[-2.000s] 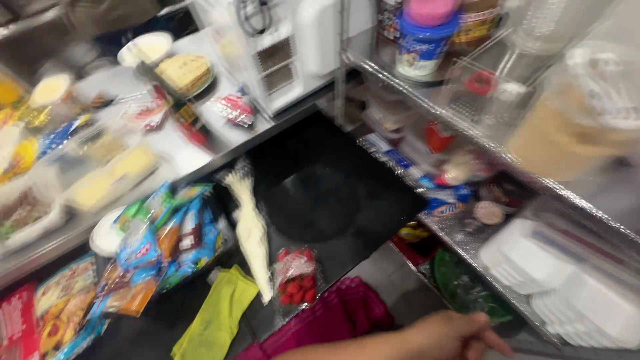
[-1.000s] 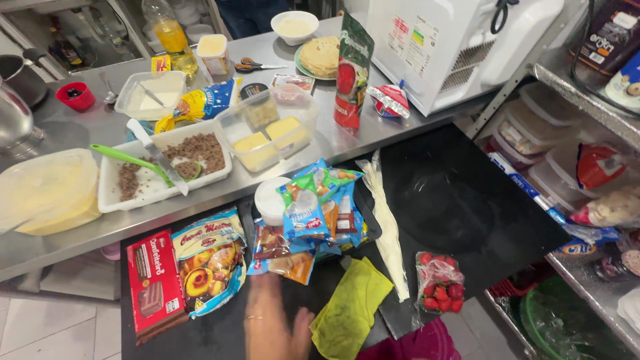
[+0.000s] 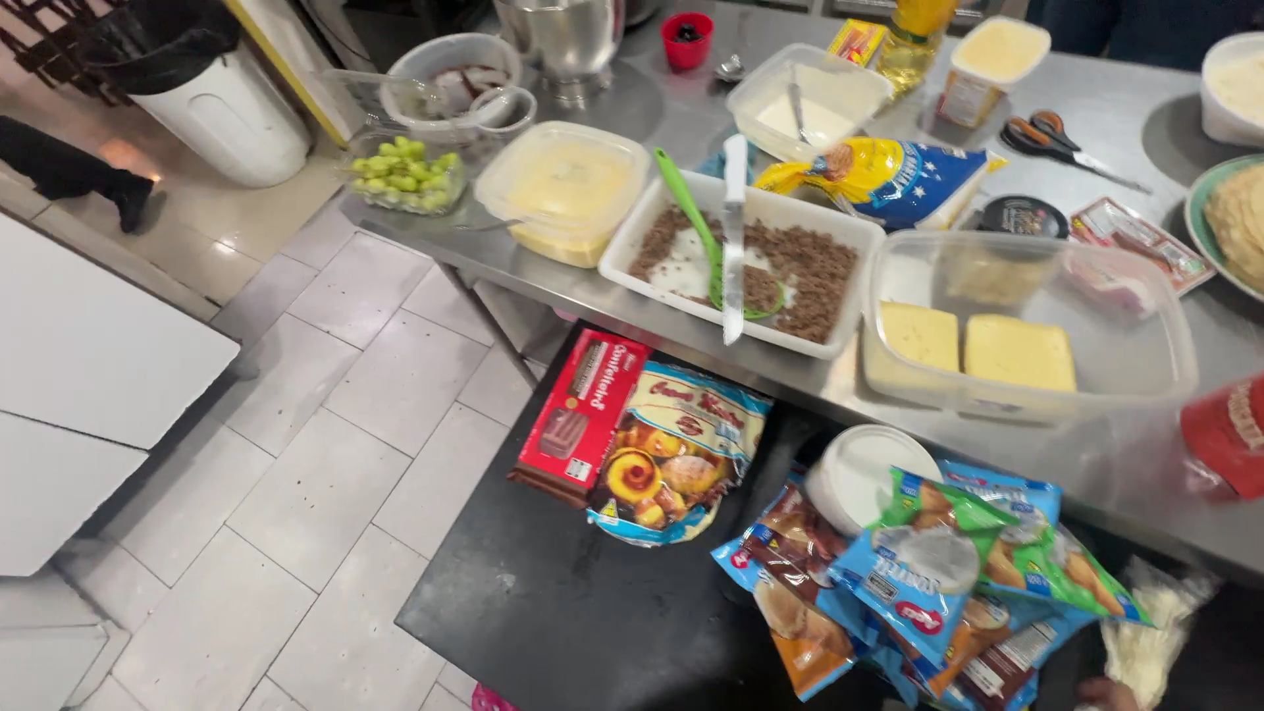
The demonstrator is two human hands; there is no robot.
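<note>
At the bottom right edge, a small part of a hand, seemingly my right hand [image 3: 1106,693], shows beside a clear piping bag with pale filling [image 3: 1145,632]; whether it grips the bag is hidden. My left hand is out of view. Left of the bag, blue, green and brown food packets [image 3: 918,583] lie heaped against a white-lidded tub [image 3: 874,474]. A red chocolate box [image 3: 583,410] and a packet picturing pastries [image 3: 686,454] lie side by side on the black surface [image 3: 533,583].
The steel counter [image 3: 642,99] holds a white tray of brown crumbs [image 3: 839,227] with a green spoon [image 3: 691,207] and knife [image 3: 734,237], a container of yellow blocks [image 3: 1017,355], green grapes [image 3: 405,178] and scissors [image 3: 1066,148]. A white bin [image 3: 227,118] stands on the floor.
The view has swung left, bringing the grapes, floor and bin into sight. The hand seen low beside the packets a second ago no longer shows there.
</note>
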